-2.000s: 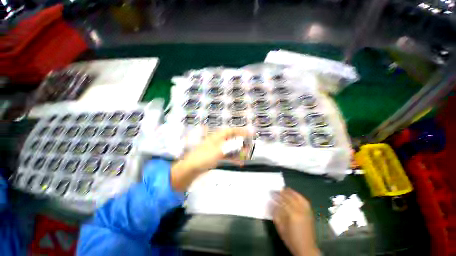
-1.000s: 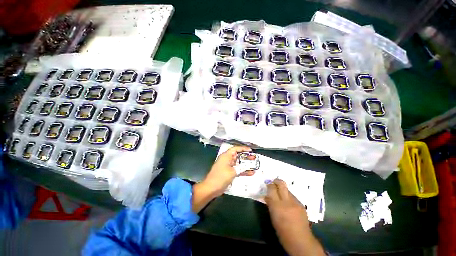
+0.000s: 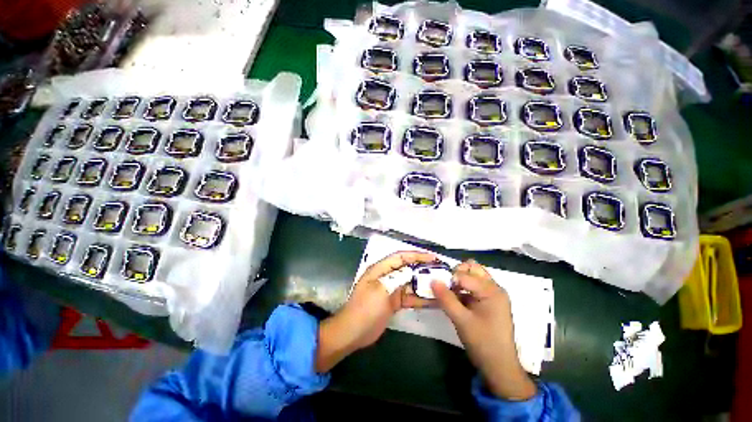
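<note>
A watch housing [image 3: 431,281], a dark rounded ring with a silver rim and white showing inside, is held between both hands above the white sticker sheet [image 3: 528,313]. My left hand [image 3: 371,301] grips its left side, with white coverings at the fingertips. My right hand [image 3: 482,313] has its thumb and fingers on the right side of the housing. The fingers hide parts of the housing, and I cannot tell whether the right hand also holds a small tool. The sheet lies flat under the hands with small dark marks near its right edge.
The right blister tray [image 3: 528,229] with rows of silver-rimmed housings lies ahead. The left blister tray [image 3: 185,288] holds similar housings. Release paper scraps [image 3: 636,354] and a yellow parts bin [image 3: 711,284] are at right. A white board [image 3: 206,37] is at upper left.
The right hand has moved up from the sheet to the housing in the left hand. Both hands now touch it. Since the earliest frame, the view has shifted and the left hand has come from the tray to the sheet.
</note>
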